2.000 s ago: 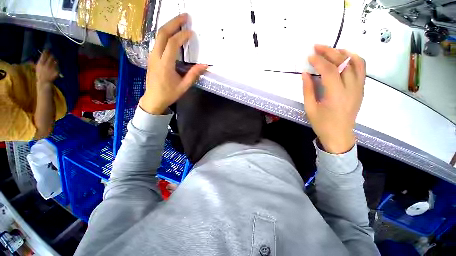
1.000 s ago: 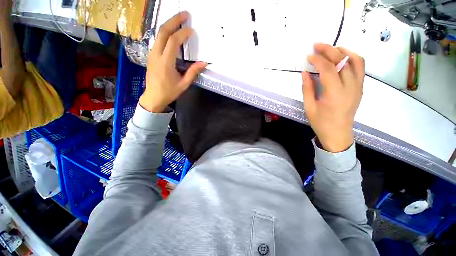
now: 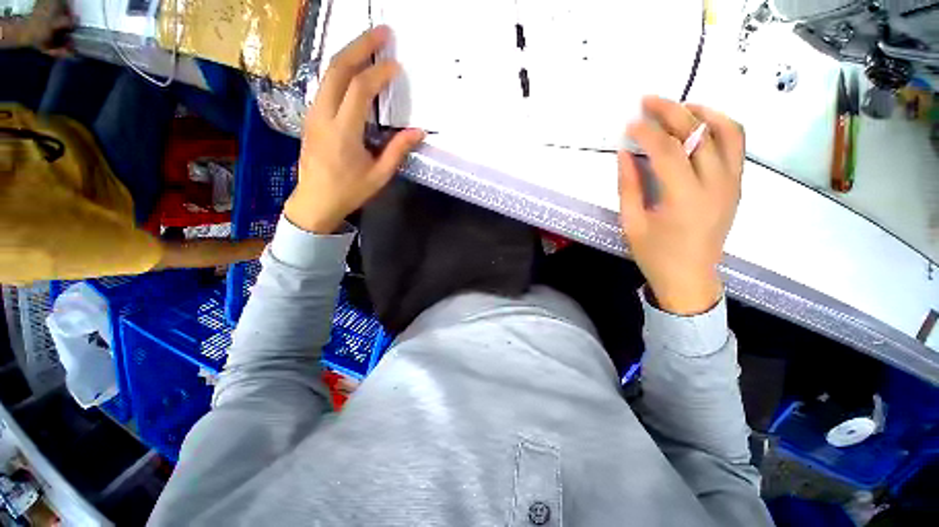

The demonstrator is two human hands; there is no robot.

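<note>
A white marking template (image 3: 484,108) with short dark slots and tiny dots lies on the white table. A dark fabric edge (image 3: 696,67) shows along its right side, and a thin dark line along its front. My left hand (image 3: 348,129) rests spread at the template's left front corner, fingertips on the card and thumb at the front edge. My right hand (image 3: 685,196) is at the right front corner, fingers bent and slightly blurred. A short white marking pen (image 3: 696,138) is tucked between its fingers.
Orange and green handled snips (image 3: 844,149) and sewing machine parts (image 3: 860,26) are at the right. A measuring tape (image 3: 515,206) runs along the table's front edge. Shiny taped cardboard (image 3: 232,36) lies at upper left. Blue crates (image 3: 170,355) and a person in yellow (image 3: 67,206) are at left.
My right hand has shifted slightly left, with the pen still between its fingers. My left hand has barely moved. The person in yellow has changed posture, with an arm now stretched toward the crates.
</note>
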